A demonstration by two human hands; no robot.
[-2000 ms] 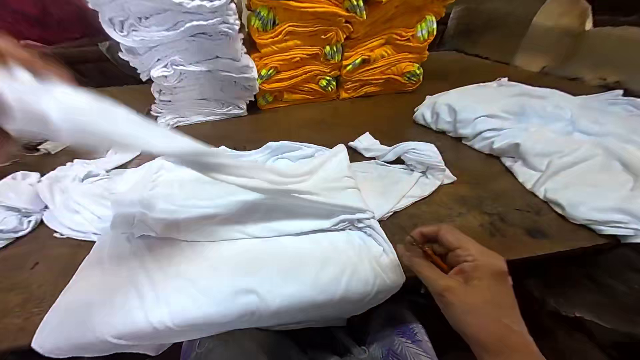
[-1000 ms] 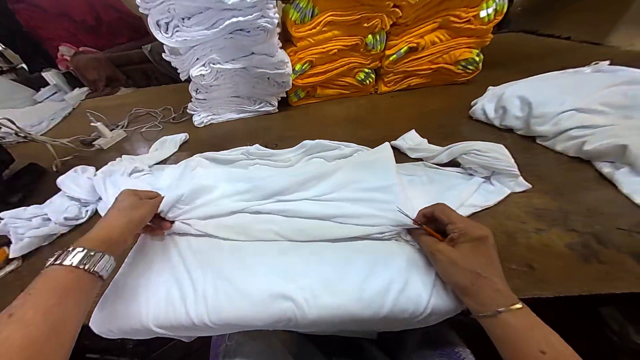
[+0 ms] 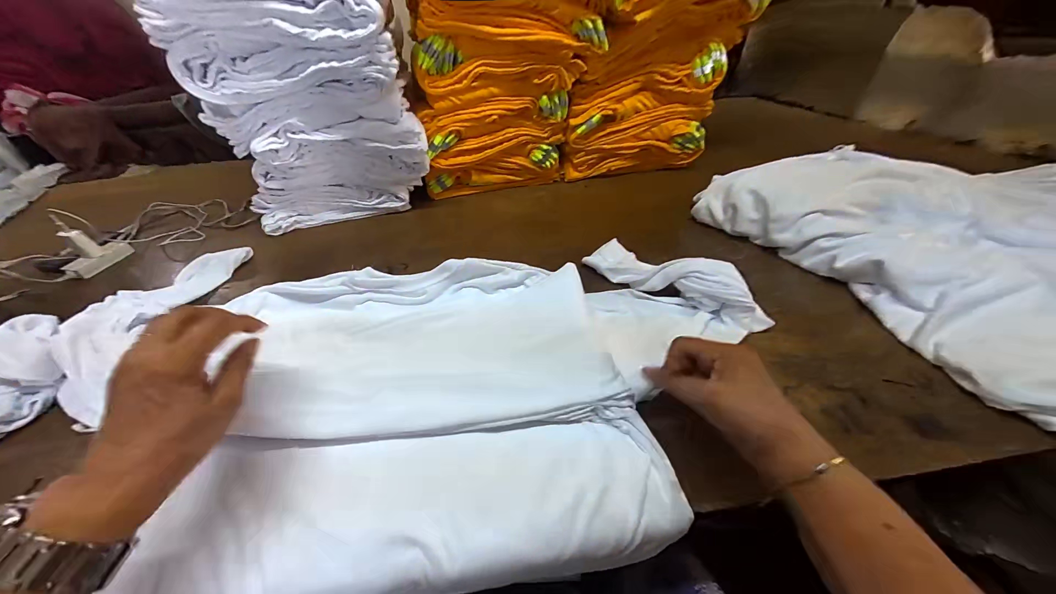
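Observation:
White knit garments (image 3: 412, 363) lie layered across the middle of the table, the upper one folded over a thick white bundle (image 3: 462, 503) at the near edge. At the left end, my left hand (image 3: 177, 384) pinches a bit of white cloth between thumb and fingers. My right hand (image 3: 718, 384) has curled fingers, their tips at the right edge of the white cloth beside a twisted sleeve-like piece (image 3: 701, 285); whether it pinches the cloth or holds a tool is hidden. More crumpled white cloth (image 3: 91, 346) lies beyond my left hand.
Behind stand a stack of folded white garments (image 3: 322, 124) and stacks of orange garments (image 3: 495, 107) with patterned parts. A large white cloth pile (image 3: 924, 256) lies right. A white plug connector (image 3: 95, 252) with cords is at left; another person's hand (image 3: 78, 132) rests behind it.
Both my hands are now at the cloth; two seconds ago the left was raising it at upper left. The orange-handled pointed tool seen in my right hand earlier is not visible now.

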